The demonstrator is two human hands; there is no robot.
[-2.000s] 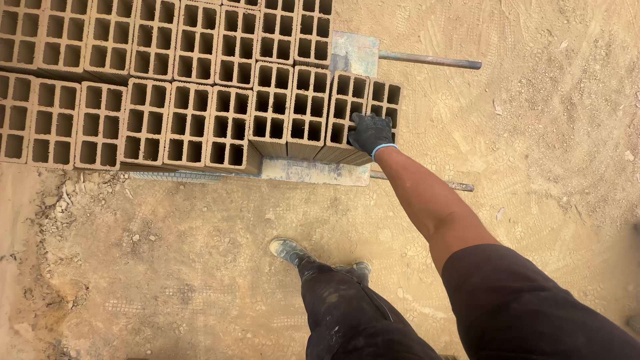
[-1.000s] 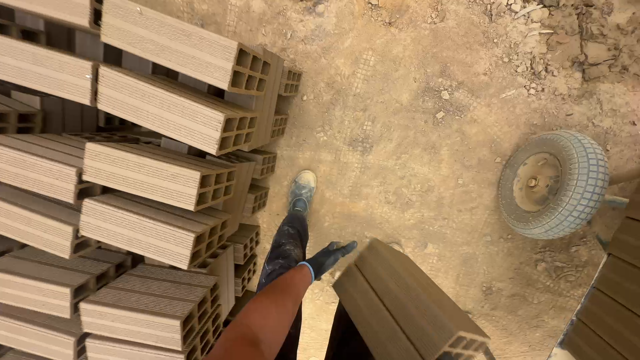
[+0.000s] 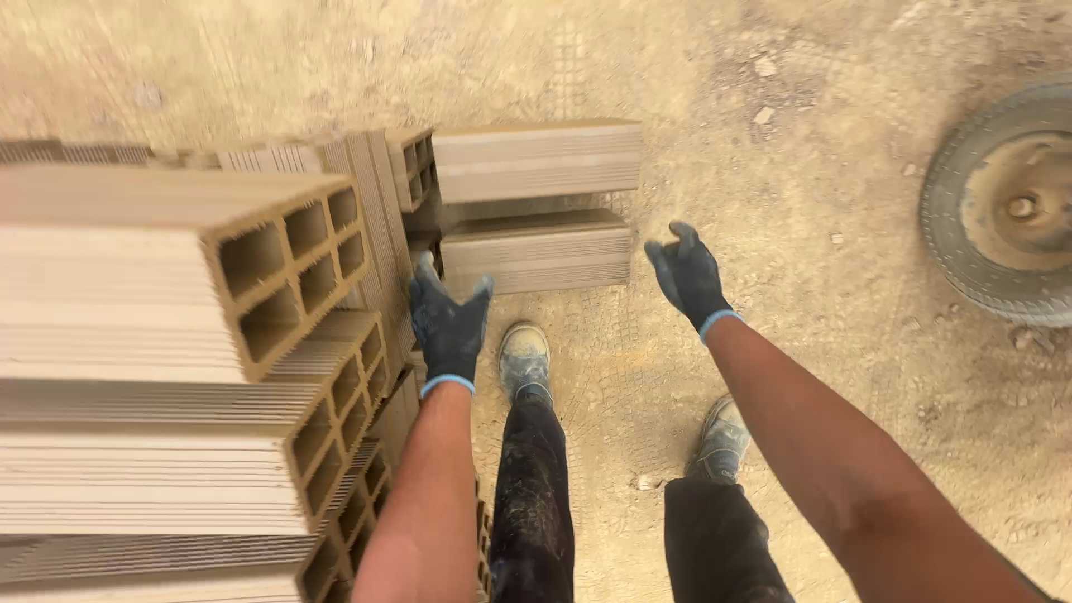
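My left hand (image 3: 450,322), in a dark work glove with a blue cuff, is spread with nothing in it, near the left end of a ribbed hollow clay block (image 3: 540,255). A second hollow clay block (image 3: 540,159) lies parallel beyond it, with a gap between them. My right hand (image 3: 688,272), gloved the same way, has its fingers apart and empty, just right of the nearer block's right end. To the left, a large hollow block (image 3: 109,293) with its open cells facing right tops the stack.
More stacked hollow blocks (image 3: 151,477) fill the lower left. A rubber-tyred wheel (image 3: 1017,205) stands at the right edge. My two shoes (image 3: 526,356) are on dusty ground with tyre marks and small stones.
One second ago blocks were at my hand in front of my legs; now both hands are empty and spread. Two blocks lie ahead of my feet. The view has swung from the earlier block rows.
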